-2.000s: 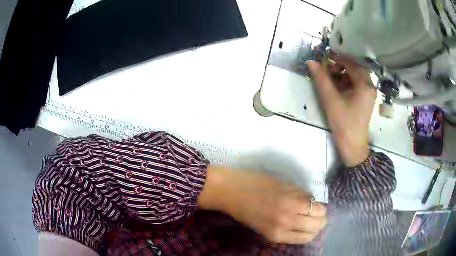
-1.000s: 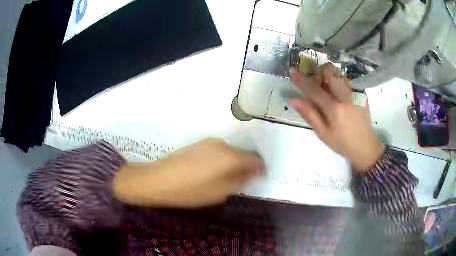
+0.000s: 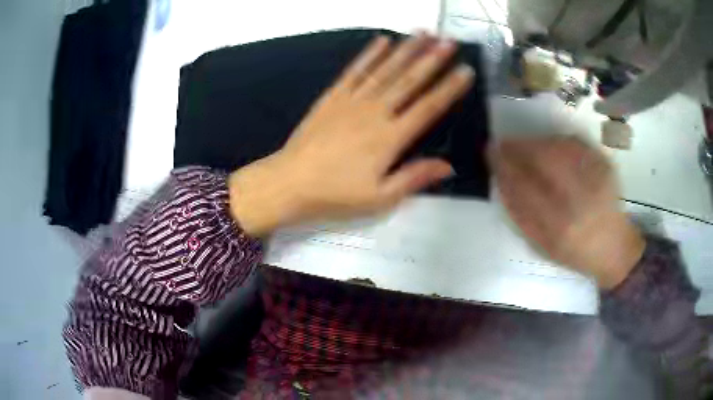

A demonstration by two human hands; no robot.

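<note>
A black cut panel [image 3: 258,109] lies on the white table, its right end close to the needle area of the cream-white sewing machine [image 3: 610,31]. My left hand [image 3: 336,148] lies flat on the panel with its fingers spread, pointing up and right. My right hand [image 3: 559,199] is at the panel's right edge, below the machine head; it is blurred, with nothing visible in it, and whether it touches the panel cannot be told. A yellowish part [image 3: 541,72] shows under the head.
A stack of black cut panels [image 3: 94,109] stands at the far left of the table. The table's front edge with faint ruler markings [image 3: 500,273] runs close to my lap. The pale machine bed [image 3: 664,168] extends right of my right hand.
My left hand has moved up onto the panel, and the panel has shifted right toward the needle. My right hand has moved down and away from under the head. The view has shifted.
</note>
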